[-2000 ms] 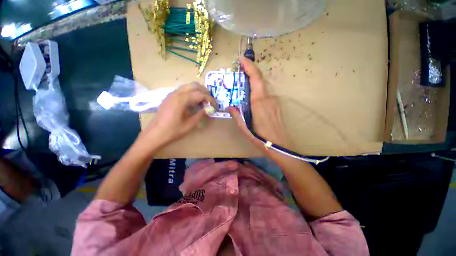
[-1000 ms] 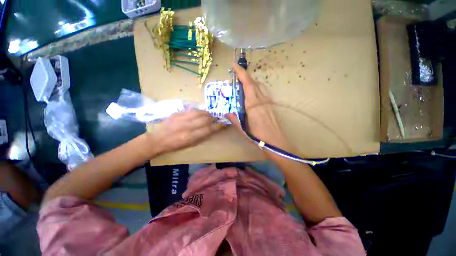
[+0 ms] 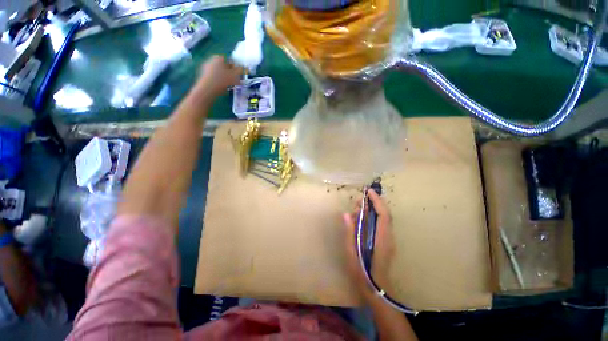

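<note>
My right hand [image 3: 370, 230] holds the black soldering iron [image 3: 371, 233] over the cardboard mat [image 3: 267, 246], tip pointing away from me under the hood. My left hand [image 3: 219, 74] is stretched out over the green line, beside a white square housing [image 3: 263, 86] with dark and yellow parts inside. A bagged white cable [image 3: 251, 40] lies just beyond the housing. My left fingertips are at the cable's near end; whether they grip it cannot be told. A bundle of green wires with gold ends [image 3: 267, 154] lies at the mat's far left.
A translucent fume hood [image 3: 350, 136] hangs over the mat's far side, with a silver ribbed hose [image 3: 493, 120] curving right. A brown tray [image 3: 533, 256] is at right. Another housing [image 3: 93, 163] with bagged cable lies left. More housings are on the green line [image 3: 427, 86]. A person's arm shows at lower left.
My left hand has moved from the mat to the green line. The housing with its bagged cable is gone from the mat. My right hand still holds the iron. The view takes in more of the line.
</note>
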